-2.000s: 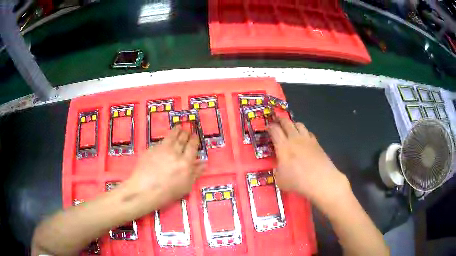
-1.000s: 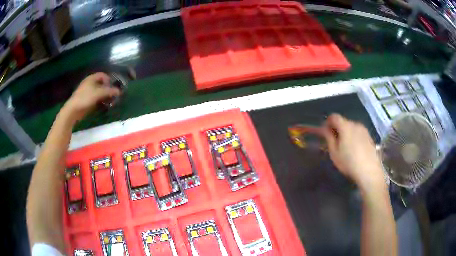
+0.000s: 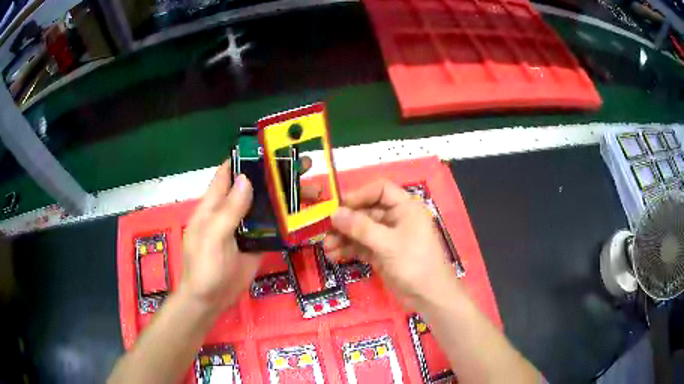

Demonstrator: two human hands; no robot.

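My left hand (image 3: 214, 244) holds a board-and-screen unit (image 3: 257, 187), green at its top with a dark screen. My right hand (image 3: 390, 240) holds a front cover (image 3: 310, 215) by its lower right edge. The cover is yellow with a red edge, a large window and one round hole. It is upright, slightly tilted, and overlaps the right part of the unit; whether they touch I cannot tell. Below the hands, the red foam tray (image 3: 480, 300) holds several covers (image 3: 152, 271), some lying across one another. My forearms hide part of the tray.
An empty red foam tray (image 3: 427, 97) lies on the green conveyor belt (image 3: 360, 124) at the back. A white rail (image 3: 525, 150) runs between belt and dark bench. At right are a desk fan (image 3: 664, 244) and a white sheet with thin frames (image 3: 643, 169).
My left hand has come back from the belt with the board-and-screen unit. My right hand has moved left from the bench, bringing the cover up against my view of the unit. The view has shifted.
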